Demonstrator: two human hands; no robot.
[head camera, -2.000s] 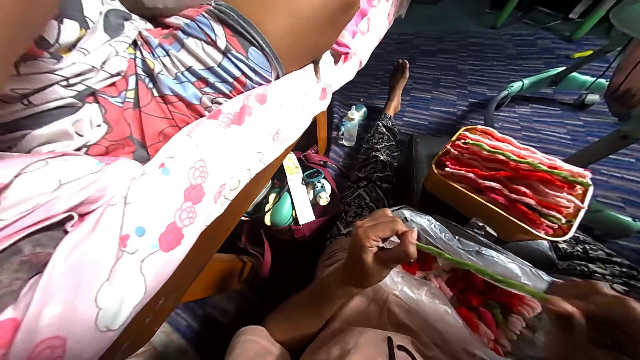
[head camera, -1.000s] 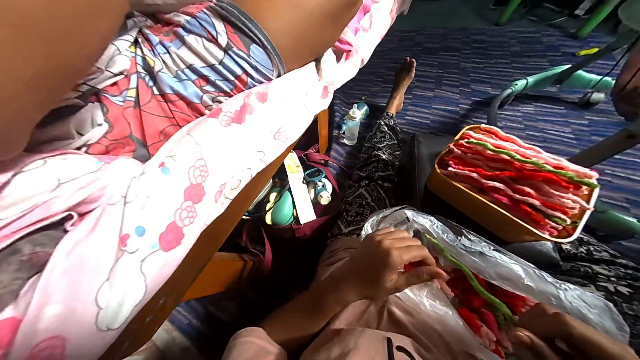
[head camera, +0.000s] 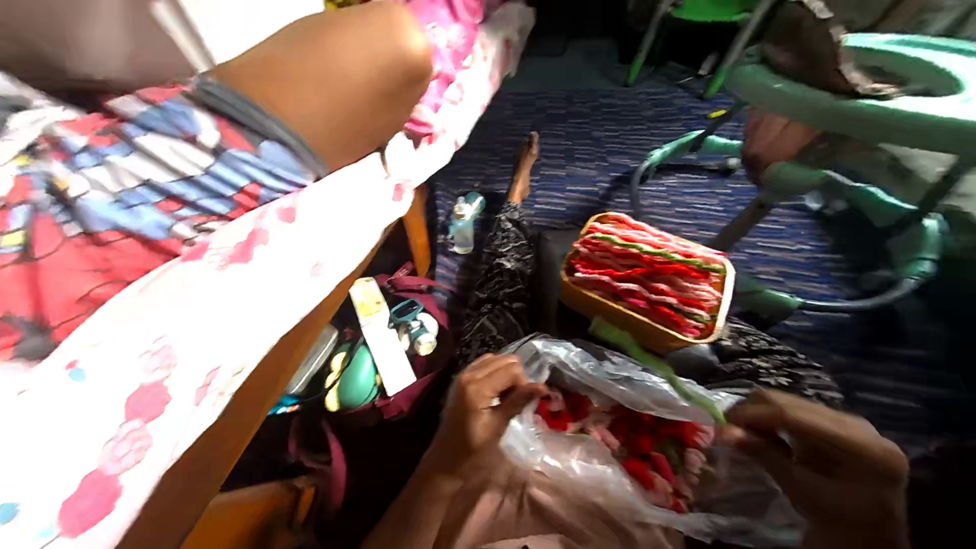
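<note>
My right hand (head camera: 812, 446) pinches one end of a fuzzy green strand (head camera: 659, 370), whose other end rises toward the tub. My left hand (head camera: 488, 400) is at the left rim of a clear plastic bag (head camera: 564, 461) in my lap, thumb and fingers closed on something at its edge, seemingly the plastic. Red and pink fuzzy pieces (head camera: 648, 450) fill the bag's opening. Just beyond the bag, a yellow-orange tub (head camera: 639, 320) holds red, pink and green twisted strands (head camera: 648, 274) laid lengthwise.
Left, a person's leg (head camera: 343, 84) rests on a bed edge with a floral sheet (head camera: 252, 267). Below it, a maroon bag (head camera: 415, 381) holds assorted items. A small clear bottle (head camera: 463, 225) stands on the blue patterned floor. A green baby walker (head camera: 846, 114) is at the right.
The green strand lay over the bag's opening a second ago; now my right hand holds it raised above the bag. My left hand has moved left from it to the bag's rim.
</note>
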